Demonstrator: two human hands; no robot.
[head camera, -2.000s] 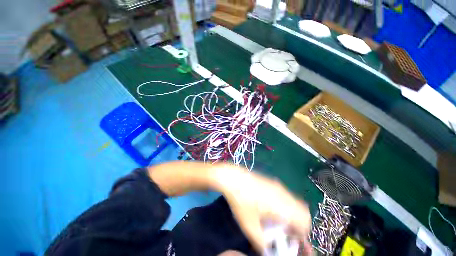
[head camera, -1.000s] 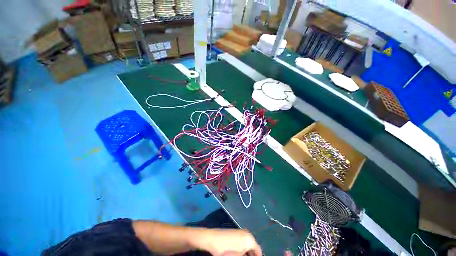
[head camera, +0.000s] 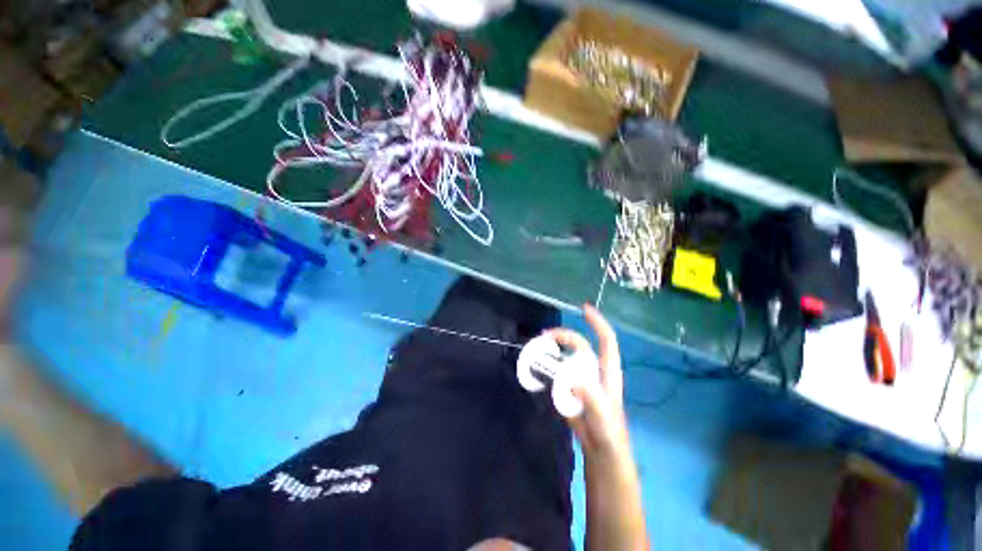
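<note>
A small white-flanged solder spool (head camera: 555, 373) is in my right hand (head camera: 598, 393), over my dark-clothed lap near the bench edge. A thin straight strand of solder wire (head camera: 447, 330) runs from the spool to the left and fades from sight. My left forearm and hand (head camera: 75, 425) are a strong blur at the lower left, by the picture's edge. The fingers cannot be made out, nor whether they hold the wire's far end.
On the green bench (head camera: 538, 269) lie a tangled red-and-white wire bundle (head camera: 415, 151), a pile of metal plugs (head camera: 641, 245), a fan (head camera: 646, 156), a cardboard box of plugs (head camera: 549, 81), a yellow sponge (head camera: 696, 272) and orange-handled pliers (head camera: 880, 350). A blue stool (head camera: 178, 242) stands on the floor.
My left arm has swung out to the far left. My right hand and the spool now show clearly, with wire stretched out leftward. The view has shifted right and down.
</note>
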